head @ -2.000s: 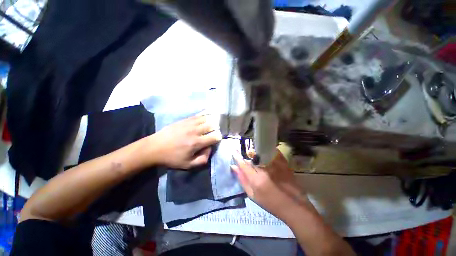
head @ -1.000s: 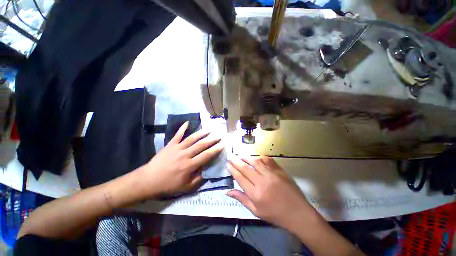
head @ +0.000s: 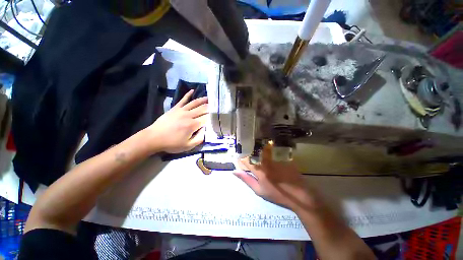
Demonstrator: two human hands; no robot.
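Note:
The black garment panel (head: 117, 101) lies bunched left of the sewing machine head (head: 264, 96), with pale interfacing (head: 175, 68) showing near its upper edge. A small dark piece (head: 191, 90) lies just beyond my left fingers. My left hand (head: 183, 124) lies flat on the cloth, fingers spread and pointing at the needle area; no grip shows. My right hand (head: 264, 175) is at the front of the presser foot area, its fingertips partly behind machine parts. Whether it holds the cloth edge cannot be seen. The needle is hidden in glare and by the head.
The white table (head: 177, 203) has a printed ruler along its front edge. A metal plate edge with a yellowish curved spot shows near the needle. A red basket (head: 434, 241) is at the lower right, a blue basket (head: 15, 218) at the lower left. Black handles (head: 419, 190) lie at the right.
The panel and small dark piece have moved away from me, up the table, uncovering the table's front. My left hand has moved up with them. My right hand remains near the needle.

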